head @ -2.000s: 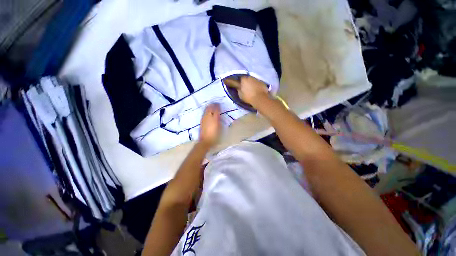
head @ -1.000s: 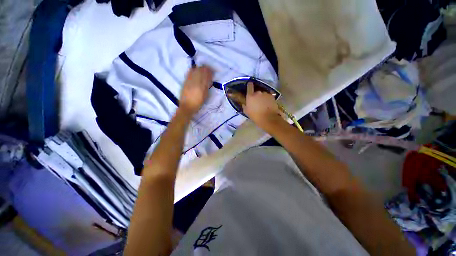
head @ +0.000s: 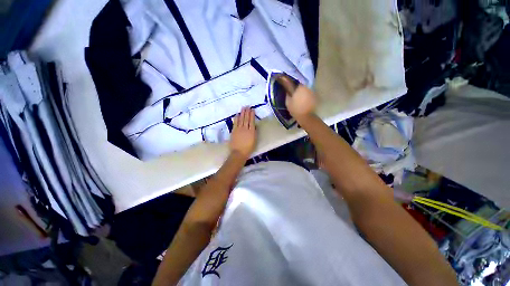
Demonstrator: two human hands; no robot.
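An unfinished garment (head: 218, 91), pale blue-white with navy-black panels and dark seam lines, lies spread on the off-white pressing table (head: 358, 61). A long pale strip outlined by dark lines runs along its lower edge. My right hand (head: 301, 100) is closed on the brown handle of the steam iron (head: 278, 99), which sits at the right end of the strip, its pointed tip towards me. My left hand (head: 244, 129) lies flat, fingers extended and close together, on the garment's lower edge at the middle, holding nothing.
A stack of pressed pieces (head: 47, 134) hangs over the table's left edge. A purple-blue surface (head: 17, 206) is at the left. Dark cloth heaps (head: 447, 33) and a pale bundle (head: 386, 137) lie right of the table. Yellow hose (head: 456, 211) shows at lower right.
The garment's lower strip now lies flatter and more visible. My left hand has moved from the garment's middle to its lower edge. The iron has turned, its tip now towards me.
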